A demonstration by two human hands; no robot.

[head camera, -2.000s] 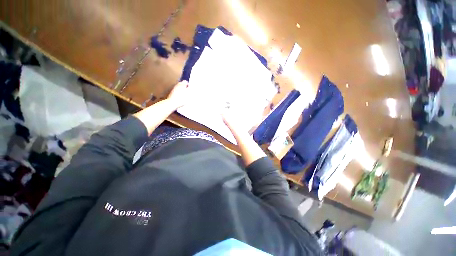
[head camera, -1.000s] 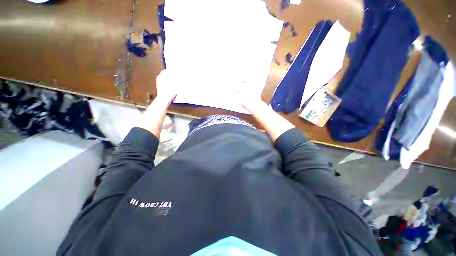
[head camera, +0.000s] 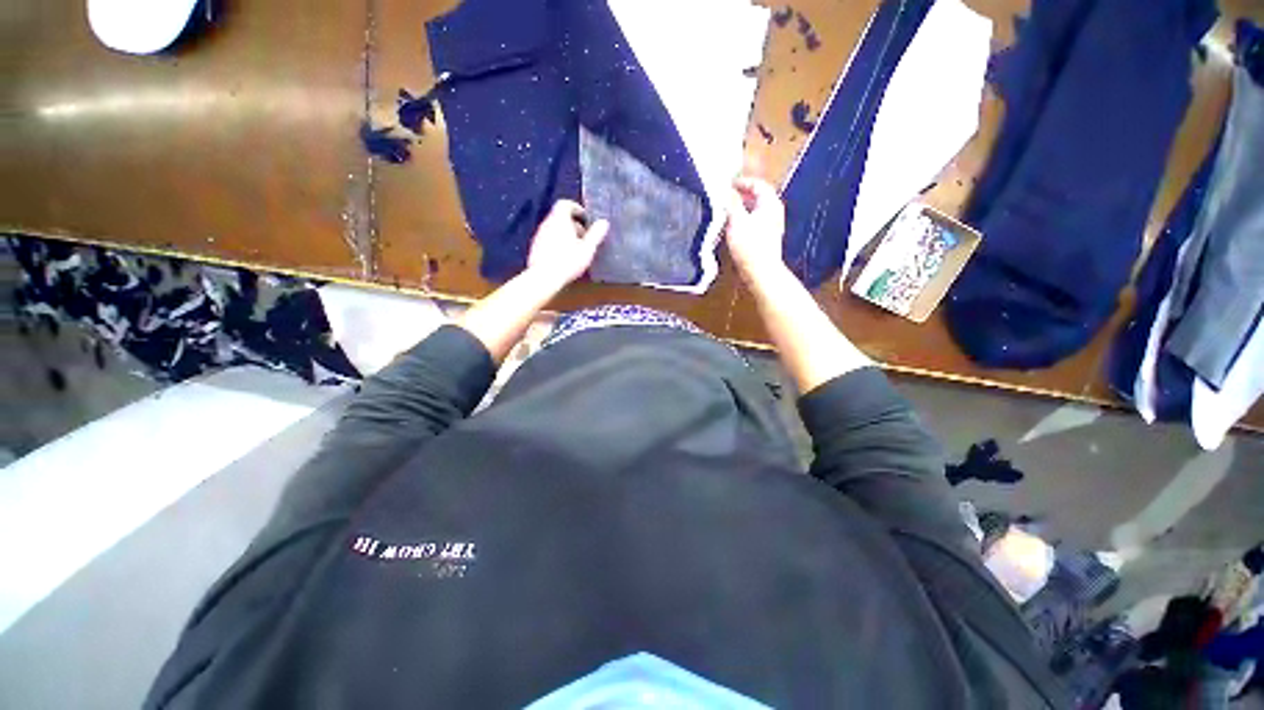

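Observation:
Navy cut panels [head camera: 506, 153] lie in front of me on the brown table. A white cut panel [head camera: 700, 63] shows at their right, narrowing toward me. A grey-blue piece [head camera: 641, 208] shows between the navy fabric, near the table edge. My left hand [head camera: 566, 247] is at the grey-blue piece's left side, low over the navy; whether its fingers grip fabric is unclear. My right hand [head camera: 756, 229] has its thumb and fingers pinched at the white panel's right edge.
To the right lie narrow navy pieces [head camera: 832, 174], a narrow white piece [head camera: 922, 118], a small printed box [head camera: 915, 261], long navy pieces [head camera: 1067, 194] and a grey-blue piece [head camera: 1227, 264]. Navy offcuts [head camera: 391, 139] lie left. A white rounded item [head camera: 139, 21] is far left.
The white panel that covered the stack is now folded or drawn aside to the right, showing navy and grey-blue fabric. My left hand has moved right and my right hand slightly up.

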